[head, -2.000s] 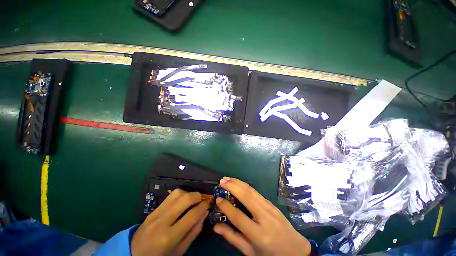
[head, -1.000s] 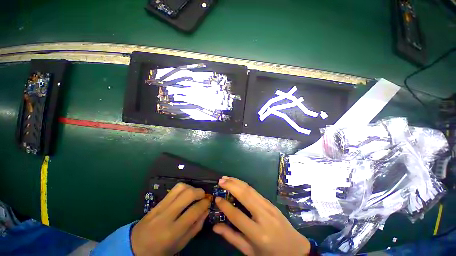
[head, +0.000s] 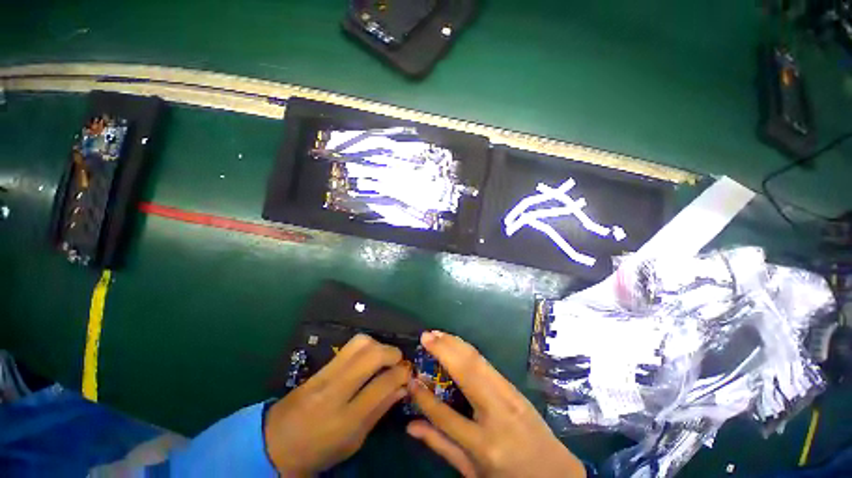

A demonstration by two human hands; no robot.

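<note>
An open black phone housing [head: 322, 347] lies on a black foam fixture [head: 350, 297] at the bottom centre. A blue main board [head: 432, 372] shows at its right end and a small sub-board [head: 297, 367] at its left end. My left hand [head: 341, 401] pinches the orange flex cable near the main board between thumb and fingertips. My right hand [head: 495, 411] lies over the right end, fingers on the board and housing edge. The fingertips hide the exact contact point.
A left tray [head: 280, 173] holds many white flex strips [head: 397, 177]. The adjoining tray [head: 645, 201] holds white liner strips [head: 551, 219]. Shiny plastic bags [head: 691, 336] and a long white strip [head: 696, 219] lie right. Other phones on fixtures lie left [head: 89, 201], top [head: 402, 19] and far right [head: 792, 89].
The whole view has shifted, so the bench things appear further right. Both hands stay at the main board end of the phone, with only small finger movement.
</note>
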